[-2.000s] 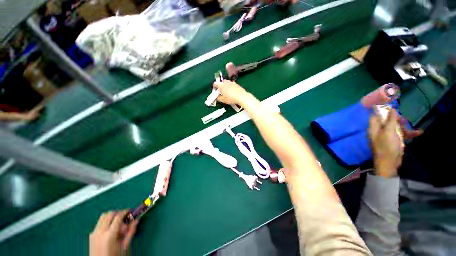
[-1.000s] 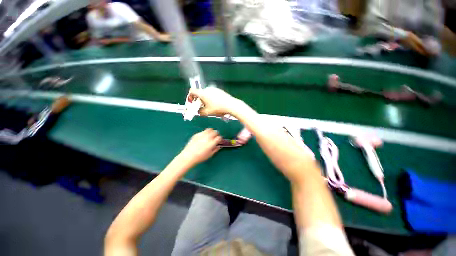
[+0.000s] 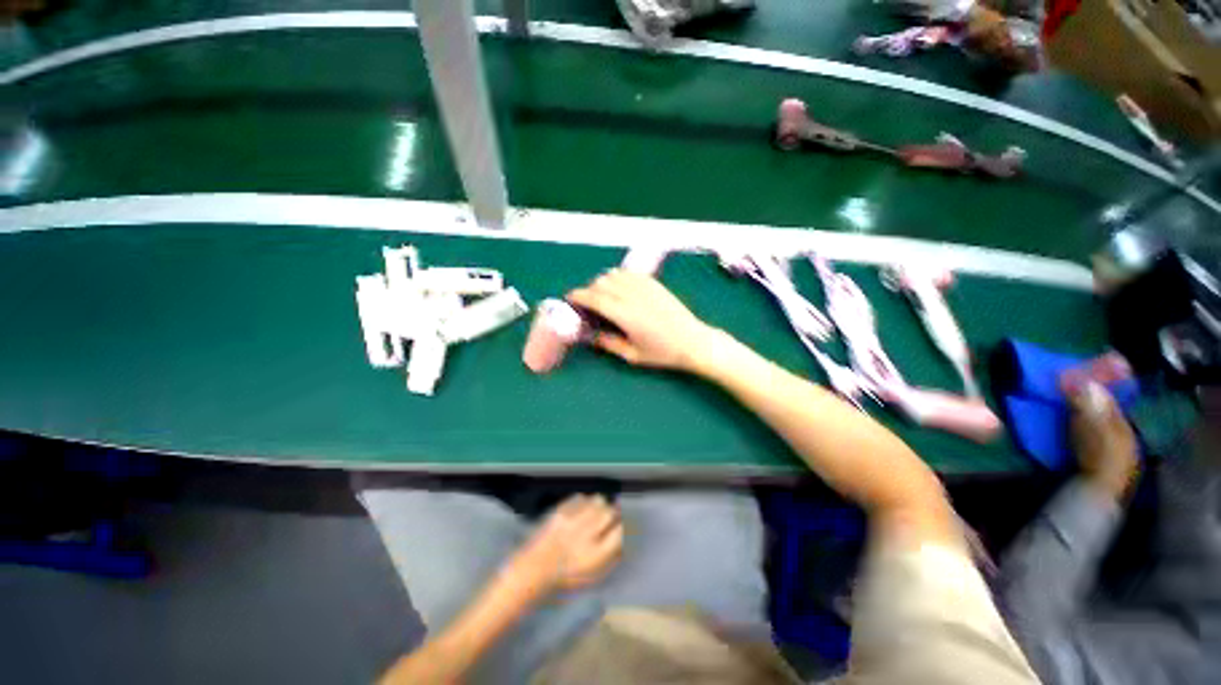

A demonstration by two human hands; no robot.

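My right hand (image 3: 645, 321) is closed around the dark handle core of a pink dryer head (image 3: 549, 337) on the green bench; the fingers hide most of the core. A pink handle sleeve (image 3: 644, 260) lies just behind this hand, near the rail. My left hand (image 3: 583, 542) is low, over my lap in front of the bench edge, with its fingers curled; whether it holds anything is not visible. Several white inner handle covers (image 3: 429, 319) lie in a loose pile left of the dryer head. The picture is somewhat blurred.
Pale pink cord bundles (image 3: 857, 328) and another dryer unit (image 3: 953, 410) lie right of my right hand. A neighbour's hand (image 3: 1105, 435) is at the blue cloth (image 3: 1031, 388). A white rail (image 3: 335, 210) with an upright borders the conveyor, which carries a pink unit (image 3: 937, 155).
My right hand has let go of the white covers, now piled on the bench, and has taken the dryer's handle core. My left hand has let go of the core and dropped toward my lap.
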